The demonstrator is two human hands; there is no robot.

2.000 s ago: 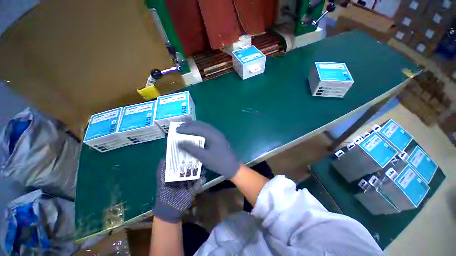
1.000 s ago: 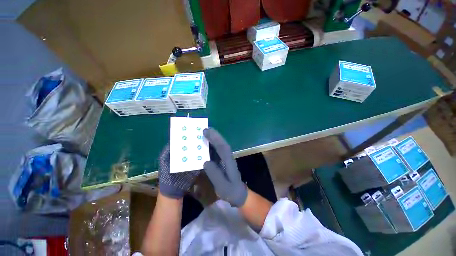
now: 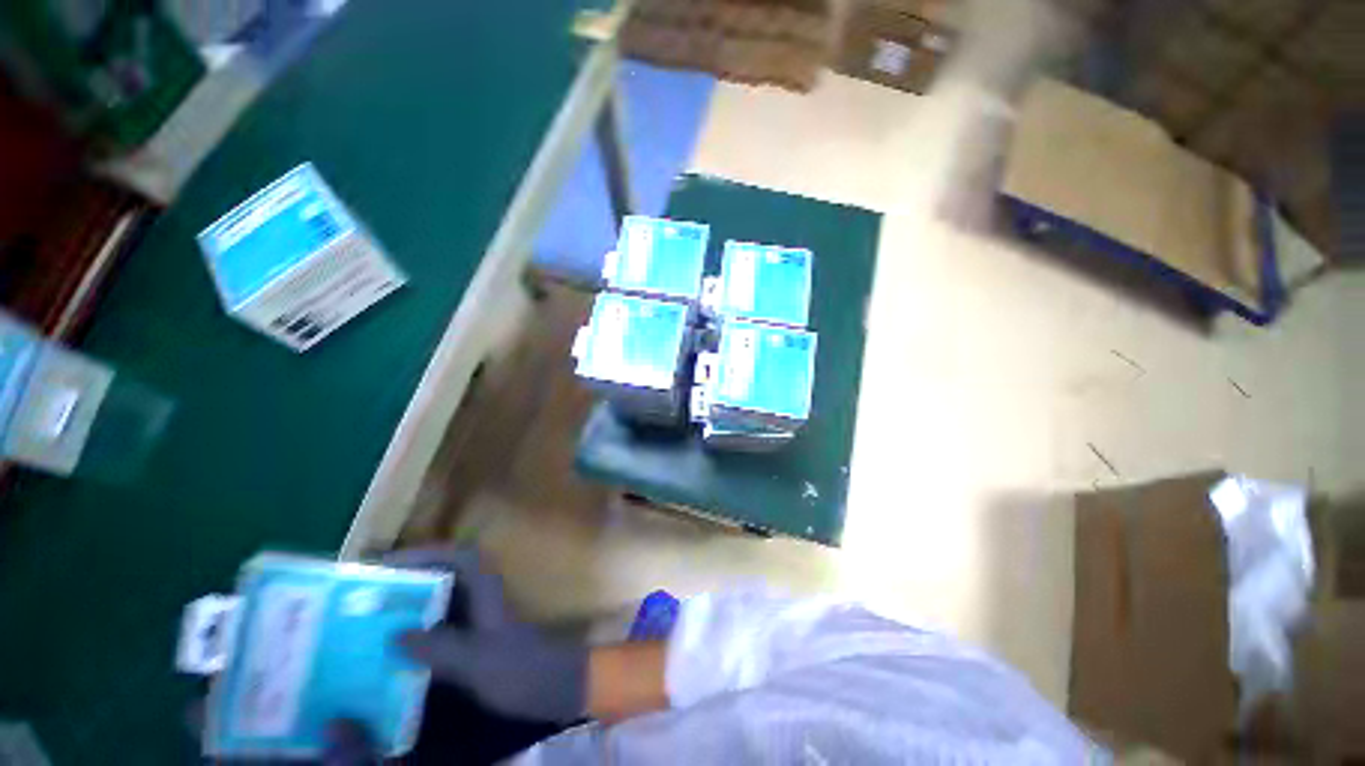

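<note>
A carton point(image 3: 319, 659) with a blue label face up and a white tab on its left side is at the lower left, over the bench's front edge. My right hand point(image 3: 502, 651), in a dark grey glove, grips its right side. My left hand point(image 3: 352, 744) is mostly hidden and cut off by the bottom edge; only blurred dark fingertips show at the carton's lower edge. A carton point(image 3: 300, 258) stands alone on the green bench point(image 3: 434, 135). Another carton point(image 3: 45, 397) is at the left edge, blurred.
A green side stand point(image 3: 838, 240) holds a block of several cartons point(image 3: 764, 367) in two rows, labels up. A blue-edged platform trolley point(image 3: 1130, 187) with cardboard is on the floor at upper right. A large open brown box point(image 3: 1145, 599) stands at lower right. Part of the green tunnel frame shows upper left.
The view has swung right towards the side stand. The held carton has turned from its plain white face with small marks to its blue label. The row of cartons at bench left has left the view.
</note>
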